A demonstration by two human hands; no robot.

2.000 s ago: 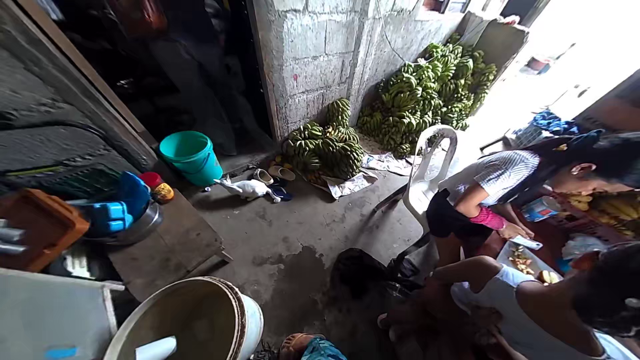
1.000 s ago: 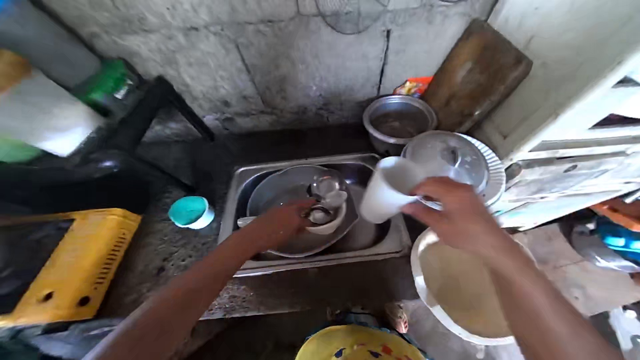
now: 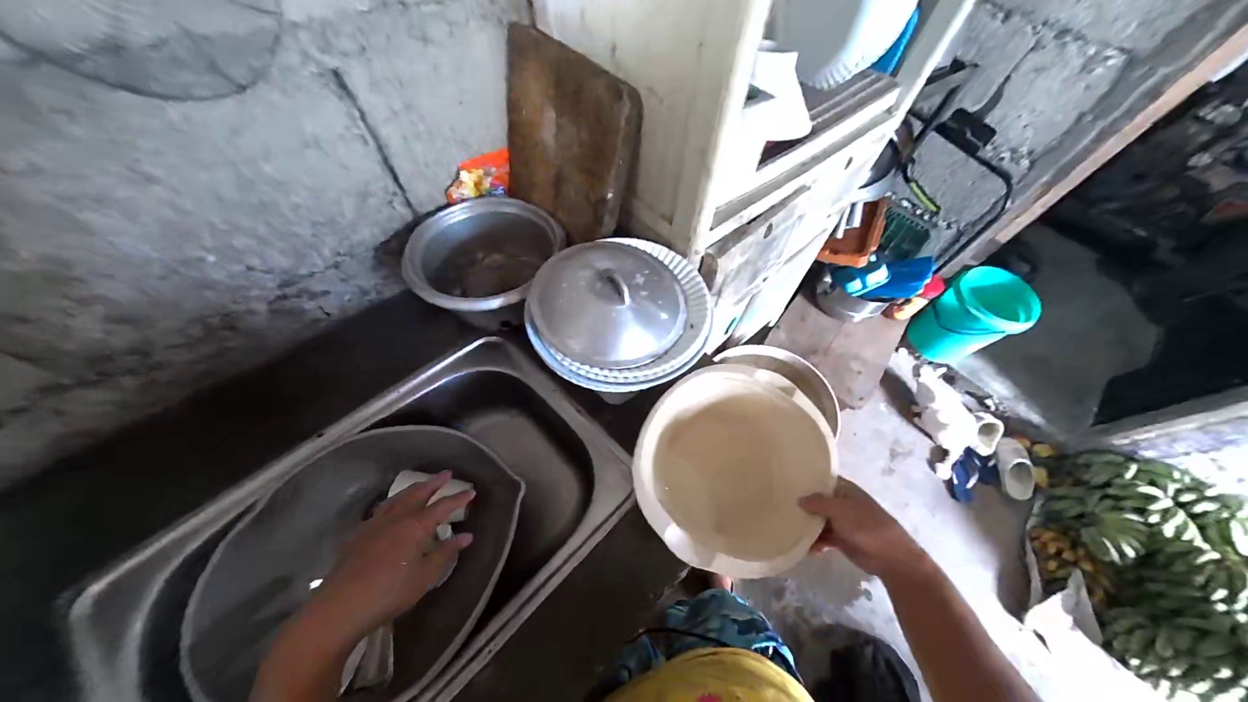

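Note:
My right hand (image 3: 863, 526) grips the rim of a cream plastic basin (image 3: 741, 473), its hollow turned up toward me, between the sink and a round bucket (image 3: 795, 375) partly hidden behind it. My left hand (image 3: 400, 546) is over a large grey basin (image 3: 292, 507) that sits in the stainless steel sink (image 3: 585, 429). Its fingers are spread over a white item (image 3: 429, 487), perhaps a cup; whether they grip it I cannot tell. Other pale ware lies under the left wrist, mostly hidden.
Behind the sink stand an aluminium pot (image 3: 483, 258), a domed metal lid (image 3: 609, 302) on fluted plates and a wooden board (image 3: 570, 132). A white cabinet (image 3: 673, 117) rises beside them. Rightward on the floor are a teal bucket (image 3: 975, 312), a white cat (image 3: 941, 405) and green bananas (image 3: 1150, 556).
The white cup seen in my right hand one second ago is no longer there; that hand now holds the cream basin. The view has swung to the right since then.

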